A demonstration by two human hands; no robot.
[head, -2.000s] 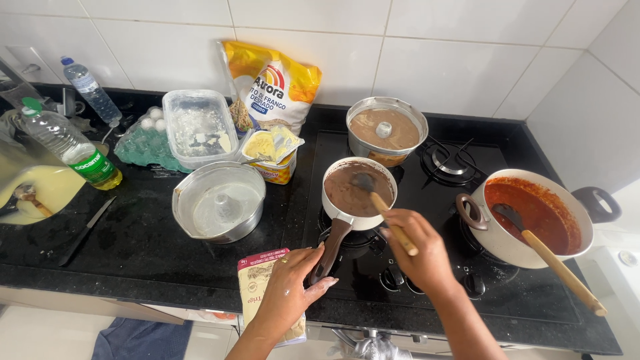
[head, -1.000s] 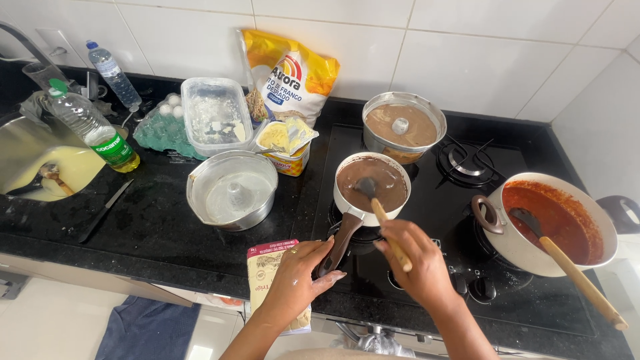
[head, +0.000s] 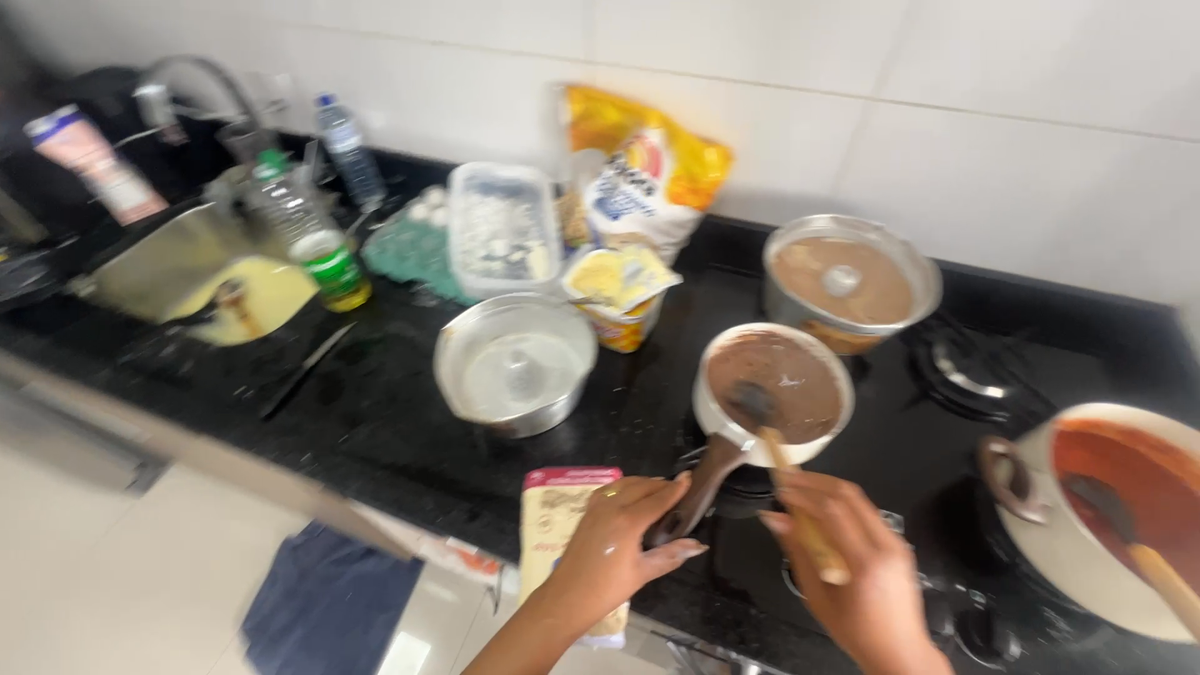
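My left hand (head: 626, 536) grips the dark handle (head: 698, 492) of a white saucepan (head: 848, 412) on the black stovetop. A brown, chocolate-coloured mixture (head: 797, 366) fills much of the pan. In my right hand (head: 844, 553) is the wooden handle of a spatula (head: 808, 525), whose dark head rests in the mixture. Beneath and beside my left hand lies a cream packet (head: 553, 511) with a dark red top edge. Behind the saucepan stands a metal ring pan (head: 923, 291) holding brown batter. A second ring pan (head: 450, 375), coated whitish inside, sits to the left.
At right, a pot (head: 1050, 553) of red sauce holds another spatula. Further left are an opened margarine tub (head: 623, 328), a plastic container (head: 459, 234) of white powder, eggs (head: 431, 206), a yellow bag (head: 694, 169), bottles (head: 323, 253), a knife (head: 309, 370) and a sink (head: 141, 272).
The view has swung left, bringing the faucet and more of the sink into sight. Both hands keep their holds on the saucepan handle and spatula; the spatula's head has shifted within the mixture.
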